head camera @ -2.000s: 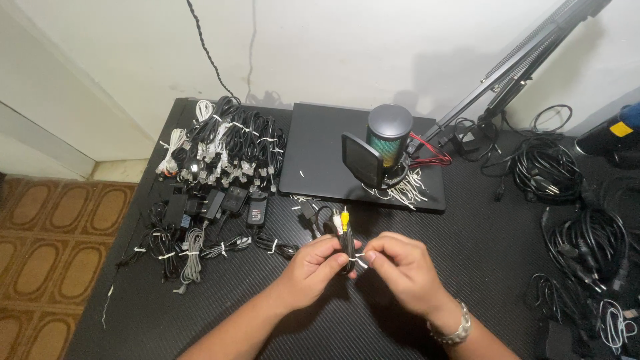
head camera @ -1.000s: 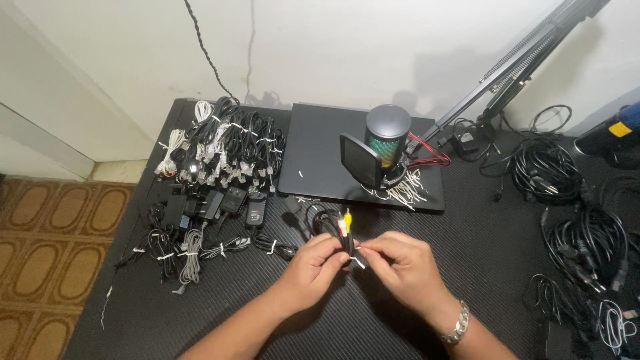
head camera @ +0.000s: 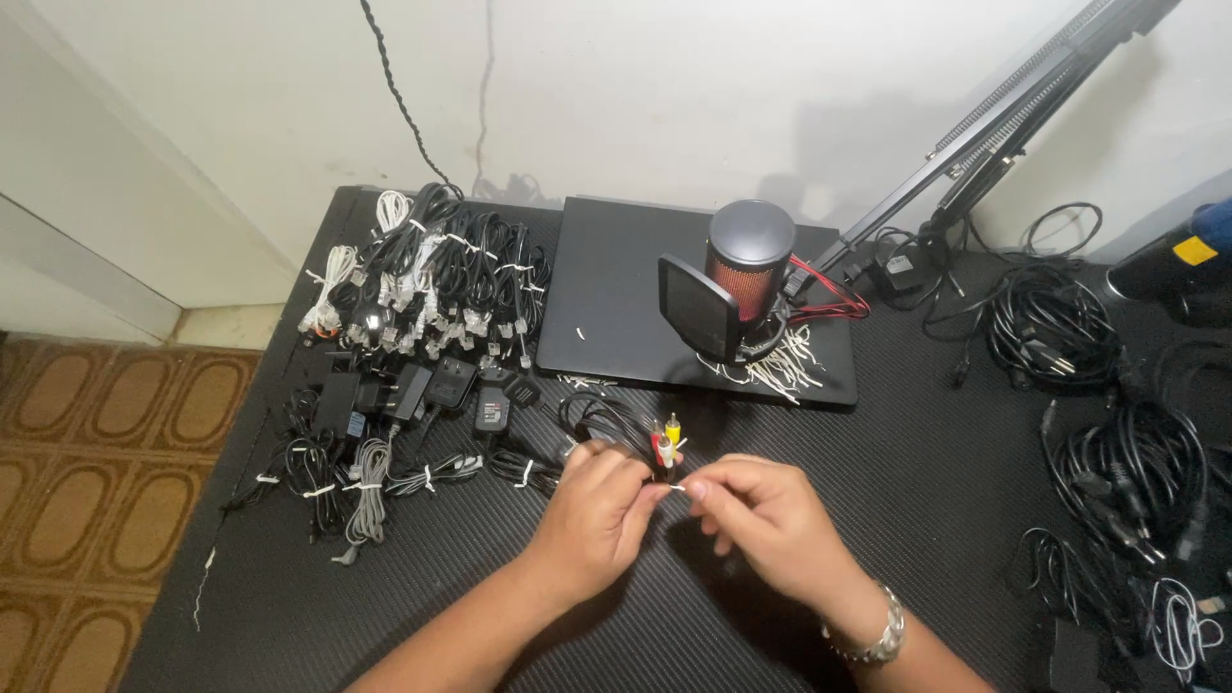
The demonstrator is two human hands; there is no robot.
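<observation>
My left hand (head camera: 599, 520) grips a black RCA cable (head camera: 608, 416) near its plugs; the cable's loops extend behind the fingers. Red, white and yellow RCA plugs (head camera: 667, 443) point up above the left thumb. Between the two hands a short white twist tie (head camera: 678, 488) shows at the cable, and the thumb and forefinger of my right hand (head camera: 765, 520) pinch its end. The part of the tie around the cable is mostly hidden by the fingers.
Tied telephone cables (head camera: 462, 269) and power adapters (head camera: 409, 390) lie at left. Behind my hands, a microphone (head camera: 751, 255) stands over a black laptop (head camera: 616, 289) bearing loose twist ties (head camera: 784, 366). Black cable coils (head camera: 1054, 322) lie at right.
The plugs have tilted and spread, and the red one now shows beside the white and yellow. My right hand has drawn slightly away from the left. The microphone's glow has turned from green to red.
</observation>
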